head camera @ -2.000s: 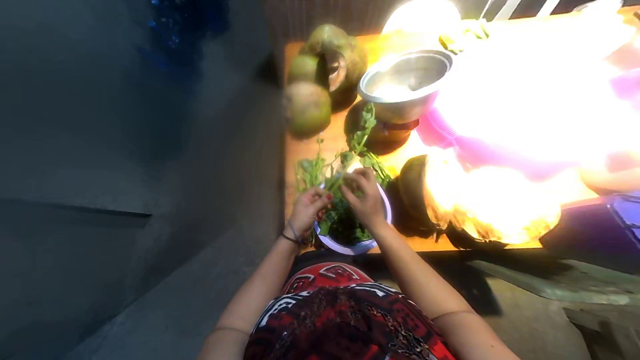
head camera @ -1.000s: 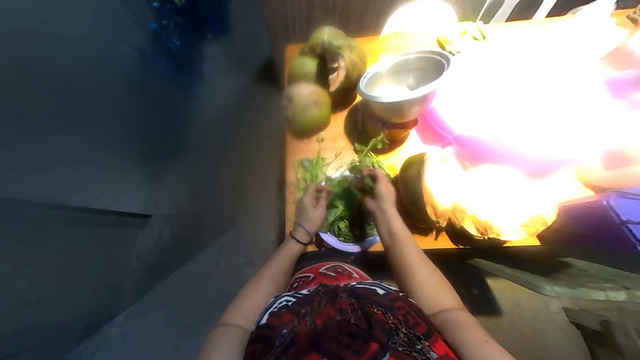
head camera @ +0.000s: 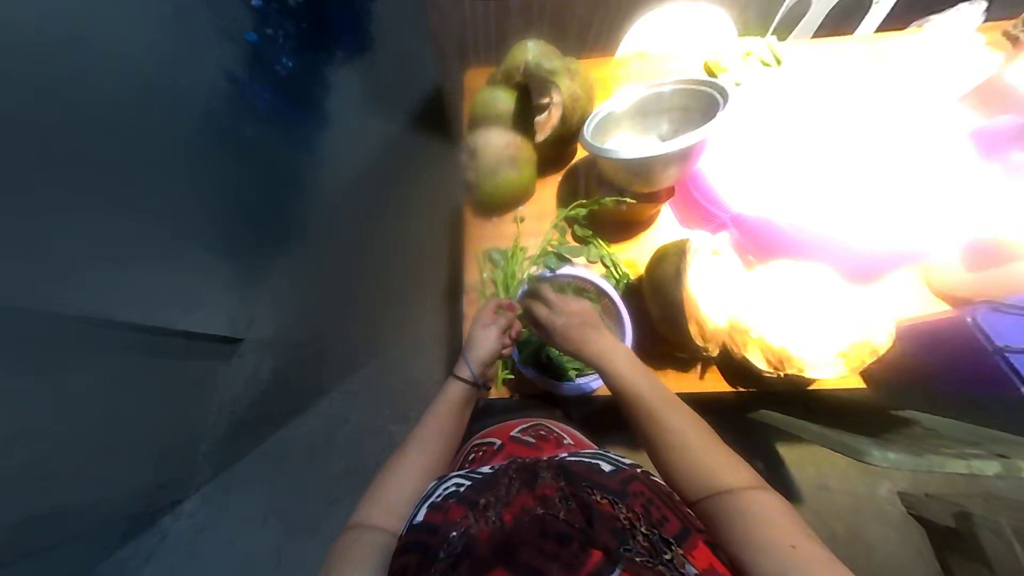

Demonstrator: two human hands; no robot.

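A round white-rimmed plastic basket (head camera: pixel 618 308) stands near the front edge of the wooden table, with green leaves (head camera: pixel 552 360) in its lower part. My left hand (head camera: pixel 491 334) is at the basket's left side, its fingers closed on green stems that show above and below it. My right hand (head camera: pixel 566 318) reaches over the basket, fingers bent close to the left hand; whether they grip anything is hidden. Leafy green stems (head camera: pixel 512 268) lie behind the basket on the left, and more sprigs (head camera: pixel 588 240) spread behind it.
Green coconuts (head camera: pixel 500 172) sit at the table's back left. A metal bowl (head camera: pixel 656 128) rests behind the sprigs. Cut coconut husks (head camera: pixel 668 296) lie right of the basket, beside a glaring pink container (head camera: pixel 720 212). A wooden bench (head camera: pixel 880 448) stands at the lower right.
Both hands have moved from above the basket's leaves toward its left side. More of the basket's rim and inside now shows on the right.
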